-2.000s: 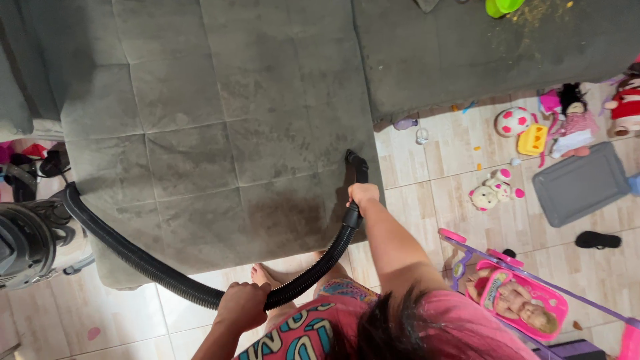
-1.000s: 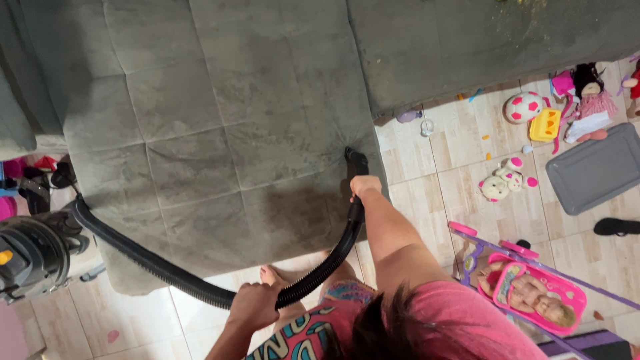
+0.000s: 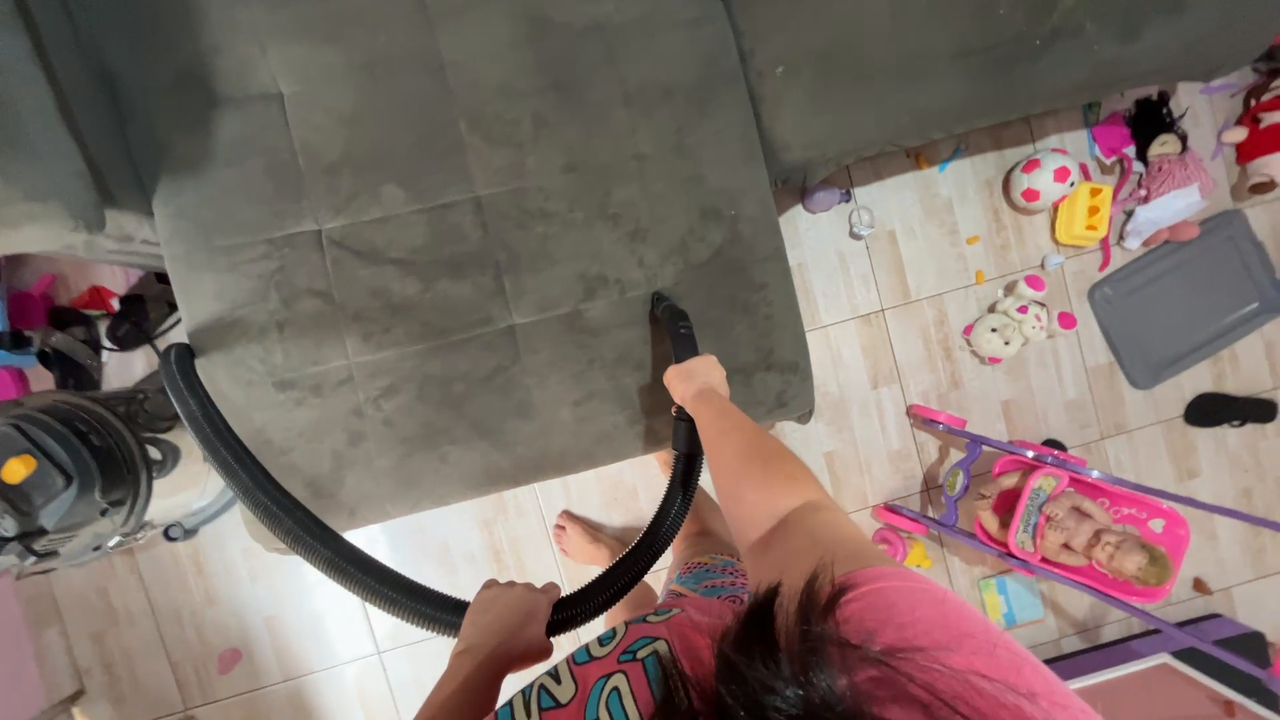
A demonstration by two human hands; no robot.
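Note:
My right hand (image 3: 697, 382) is closed around the black wand end of a vacuum cleaner hose. Its nozzle (image 3: 672, 312) rests on the grey upholstered sofa seat (image 3: 420, 260), towards the seat's right side. My left hand (image 3: 508, 622) grips the ribbed black hose (image 3: 330, 545) lower down, near my body. From there the hose curves left over the seat's front edge and up to the seat's left corner. The vacuum cleaner's body (image 3: 70, 480) stands on the floor at the left, partly out of view.
Tiled floor lies below the sofa. At the right are a toy ball (image 3: 1042, 180), a plush toy (image 3: 1015, 322), dolls, a grey plastic lid (image 3: 1190, 300), a black flip-flop (image 3: 1230, 409) and a pink toy stroller (image 3: 1090, 525) holding a doll. Footwear (image 3: 75, 345) lies at the left.
The nozzle has moved left across the seat, away from its right edge, with my right hand on the wand. My left hand still holds the hose.

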